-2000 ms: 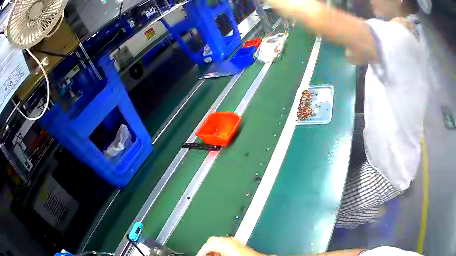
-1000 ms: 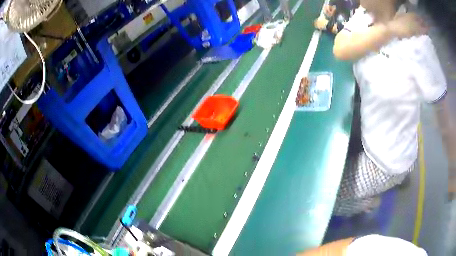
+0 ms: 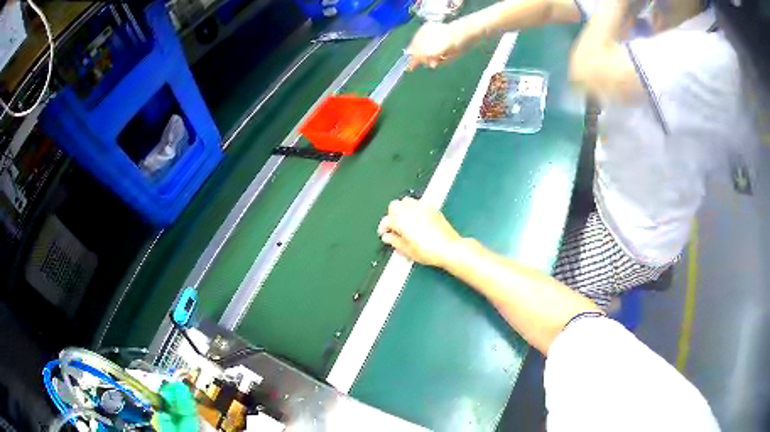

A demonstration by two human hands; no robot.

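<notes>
My right hand [image 3: 415, 230] reaches in from the lower right over the white rail [image 3: 371, 319], at the near edge of the dark green conveyor belt [image 3: 317, 253]. Its fingers are bent together and point down at the belt; whether they hold a small part is too small to tell. Small dark parts [image 3: 356, 297] lie in a line along the belt's edge, below the hand in the picture. My left hand is not in view. The dispensing machine [image 3: 224, 396] shows at the bottom left, with a green cap [image 3: 176, 408] and hoses.
An orange-red tray [image 3: 341, 123] sits across the belt's silver strips beside a black strip [image 3: 306, 153]. A clear bin with coppery parts [image 3: 513, 101] stands on the green bench. A co-worker [image 3: 650, 143] reaches over the belt. Blue stands [image 3: 196, 126] line the far side.
My right hand, out of view one second ago with only the forearm showing, now reaches the belt edge. The view has shifted, showing more of the machine. The co-worker's arm now extends over the belt.
</notes>
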